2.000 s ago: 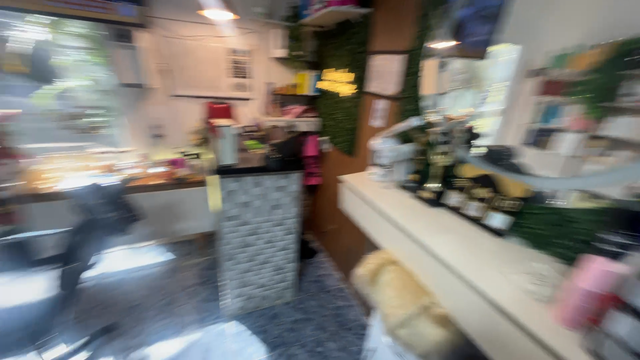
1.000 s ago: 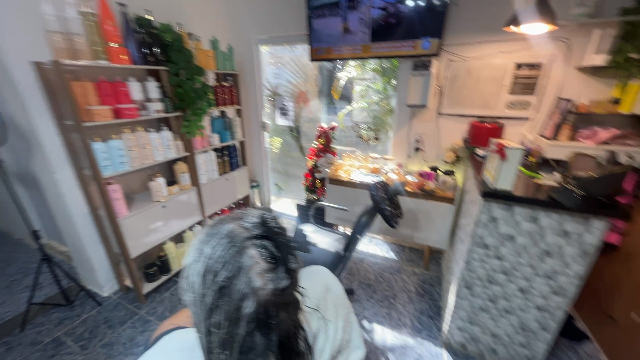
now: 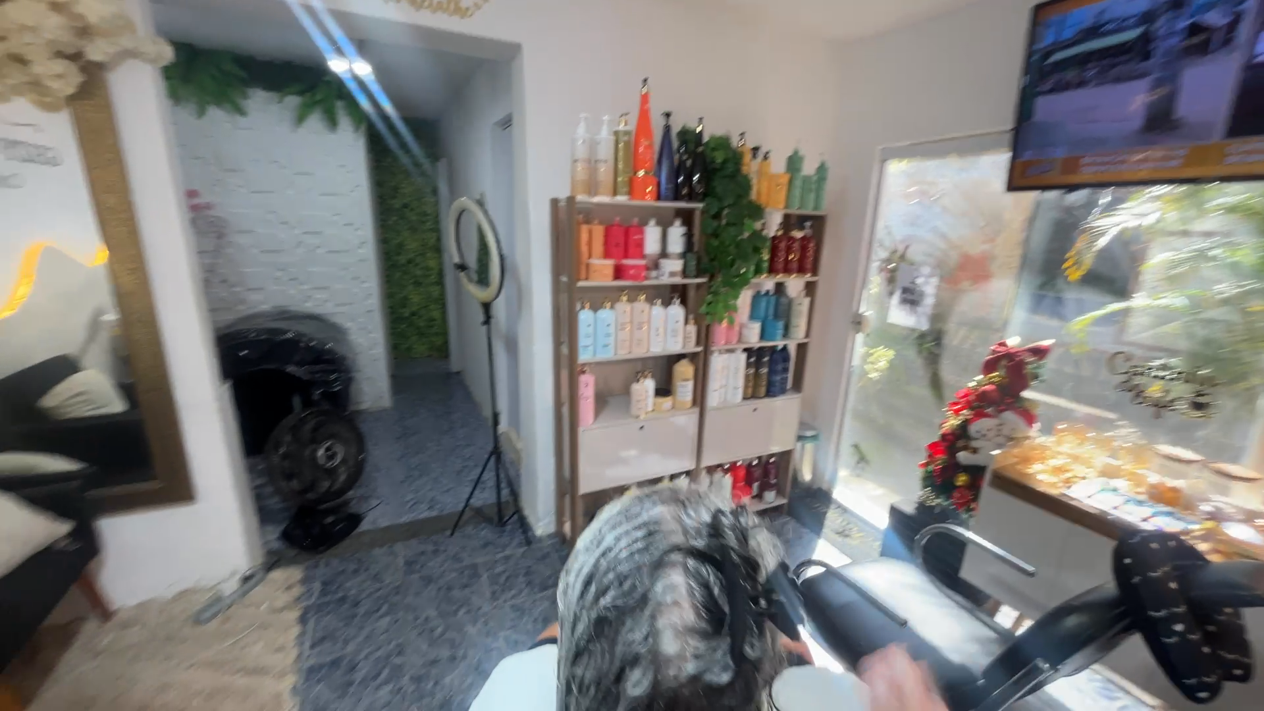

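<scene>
A seated person's head (image 3: 667,592) fills the bottom centre, seen from behind and above, its dark hair streaked with a whitish coating. Just right of it, at the bottom edge, a blurred hand (image 3: 899,679), apparently my right hand, is beside a pale round container (image 3: 815,689); whether it grips the container cannot be made out. A dark, slim implement (image 3: 785,597), perhaps a brush or clip, shows against the right side of the hair, with a bit of skin below it that I cannot assign. My left hand is not visible.
A black salon chair (image 3: 938,612) stands at right, near a counter (image 3: 1086,523) with a festive decorated tree (image 3: 973,434). Ahead are bottle shelves (image 3: 632,370) and a ring light on a tripod (image 3: 486,316). A rug (image 3: 178,642) and framed mirror (image 3: 163,395) are at left.
The view has swung left from the long shelf and tiled counter. A blurred hand and a pale container now show beside the coated head; neither was clearly visible before.
</scene>
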